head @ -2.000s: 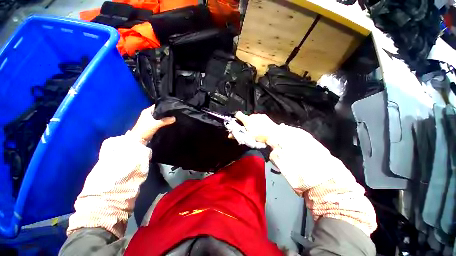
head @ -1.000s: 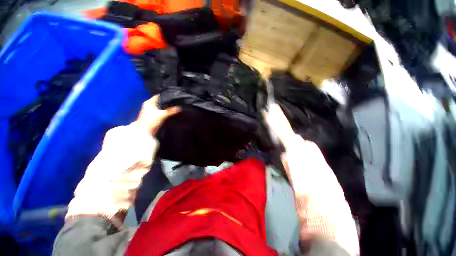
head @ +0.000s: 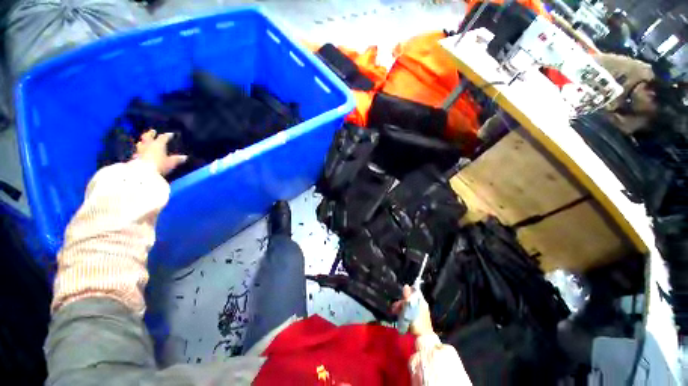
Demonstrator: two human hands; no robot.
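Observation:
My left hand (head: 158,153) is inside the blue plastic tub (head: 226,162), at the dark bag pieces (head: 219,113). Its fingers are apart and nothing shows held in them; whether the fingertips touch the bags cannot be told. My right hand (head: 414,310) is low in front of the red apron, shut on the scissors (head: 422,270), whose silver blades point up. The handles are mostly hidden by the hand. No bag is in my right hand.
A pile of black bags (head: 385,211) lies on the pale floor ahead. Orange fabric (head: 415,75) is behind it. A yellow-edged table (head: 558,147) with a wooden panel (head: 528,196) stands at right. Black scraps lie on the floor. A person sits at the far right (head: 634,87).
The view has swung left. The black bag is out of my hands. My left hand has moved into the tub, and my right hand has lowered with the scissors.

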